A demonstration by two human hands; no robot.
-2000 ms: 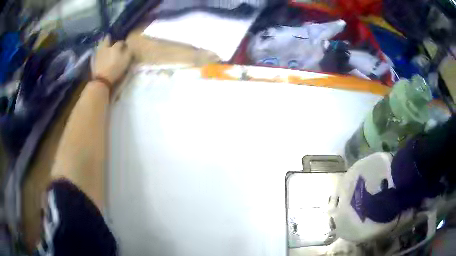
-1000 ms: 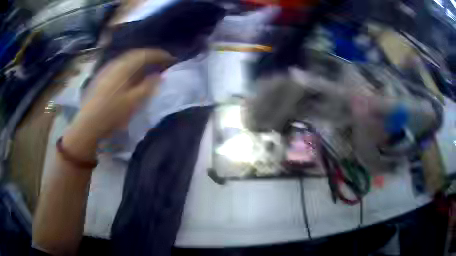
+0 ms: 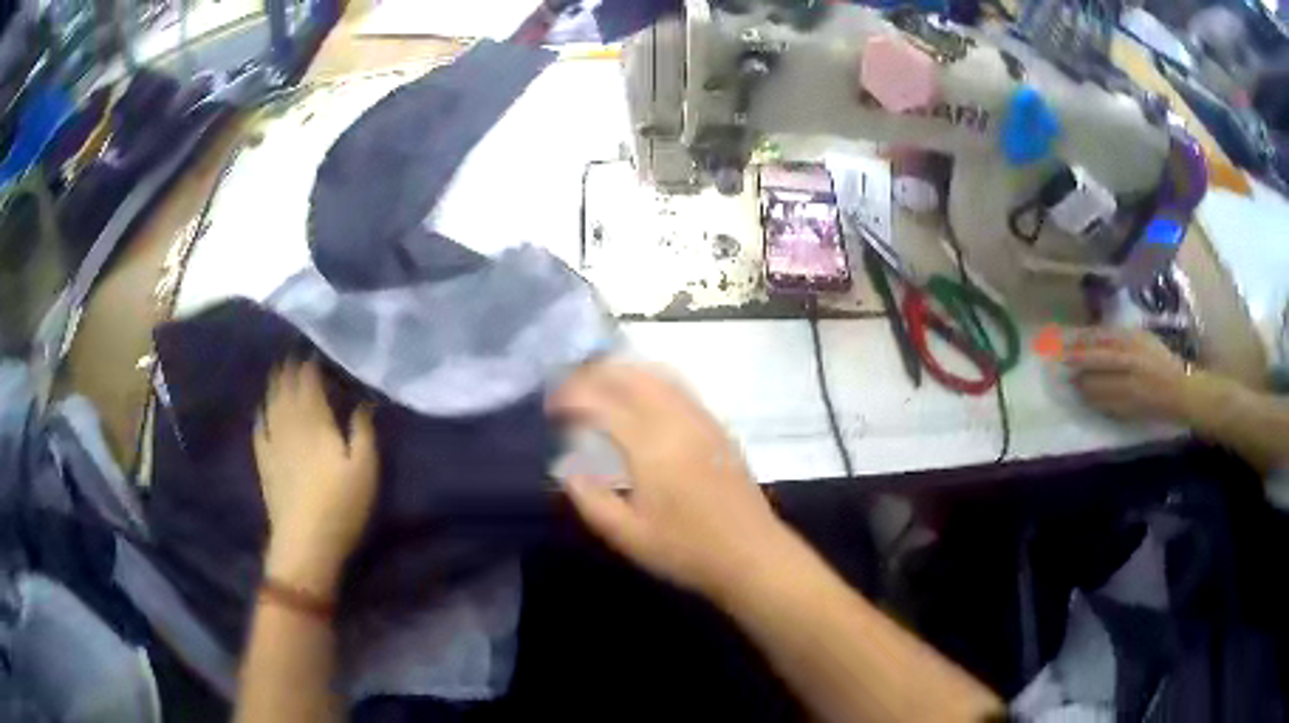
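A dark garment panel (image 3: 452,473) with a pale grey-blue lining piece (image 3: 460,332) lies over the white table's left part and front edge. A dark curved strip (image 3: 375,163) extends from it towards the back. My left hand (image 3: 311,459) lies on the dark panel with fingers spread. My right hand (image 3: 657,459) is at the right edge of the pieces, its fingers bent at the lining's edge; its fingertips are blurred, so its hold is unclear.
The sewing machine (image 3: 848,85) stands at the back, its needle area above the metal bed (image 3: 636,269). A lit smartphone (image 3: 803,226), red and green handled scissors (image 3: 954,332) and a thin black cable (image 3: 827,389) are right of it. Another person's hand (image 3: 1131,379) rests at the table's right.
The view has turned back to the machine and table front. The dark and grey pieces now lie spread on the left, with my left hand lower on them. My right hand has come into view.
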